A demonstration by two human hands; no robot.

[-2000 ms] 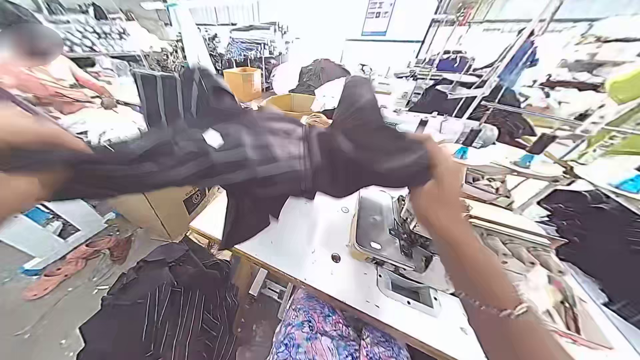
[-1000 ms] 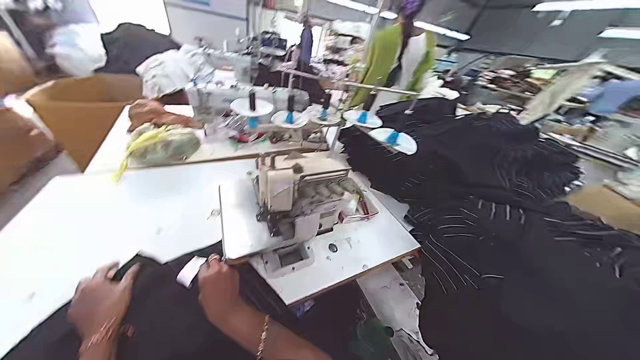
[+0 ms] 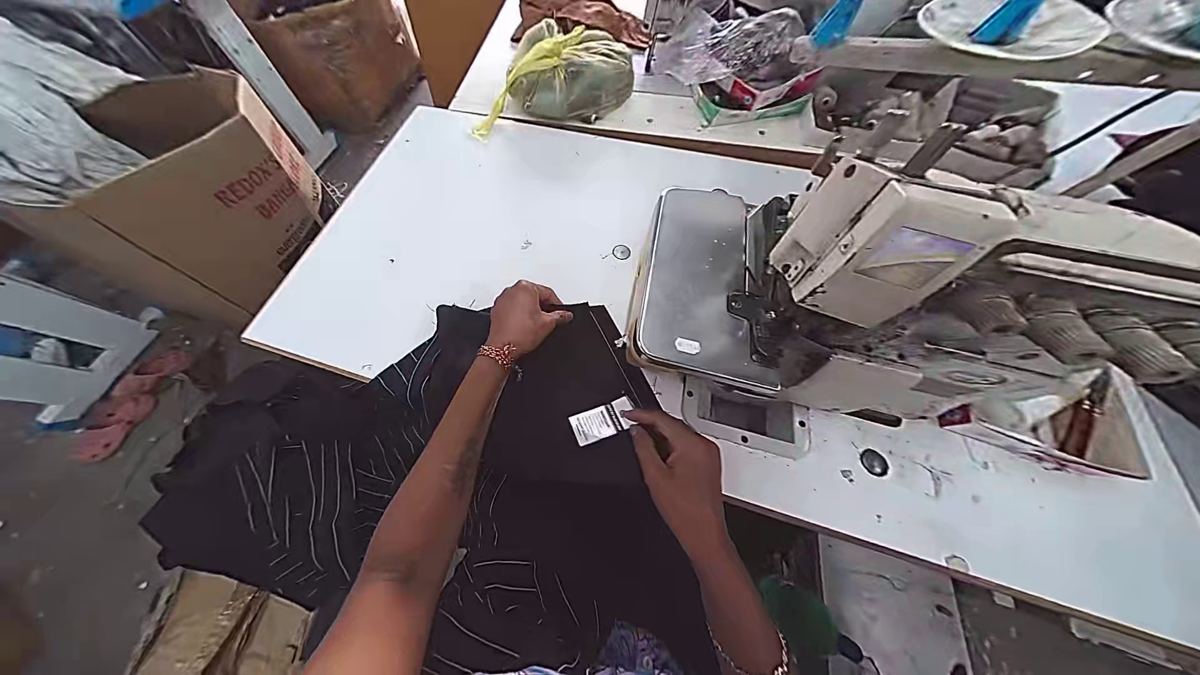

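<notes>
A black fabric garment piece (image 3: 553,412) lies over the front edge of the white table and hangs down toward my lap. My left hand (image 3: 527,319) grips its far edge, fingers bent on the cloth. My right hand (image 3: 677,469) pinches a small white label with writing (image 3: 600,422) between thumb and finger, at the cloth's right side. Just right of the cloth stands an overlock sewing machine (image 3: 881,253) with a metal cover plate (image 3: 703,281). More black cloth with white thread lines (image 3: 309,487) is heaped at the lower left.
A cardboard box (image 3: 178,202) with pale cloth stands left of the white table (image 3: 450,206). Behind are a green bundle in a yellow net bag (image 3: 572,75) and a second table (image 3: 656,117). Pink sandals (image 3: 117,417) lie on the floor. Thread cones (image 3: 1059,328) are behind the machine.
Two seconds ago both hands held a striped dark garment up in the air; now black cloth lies on the table edge under them. The view has swung round and down.
</notes>
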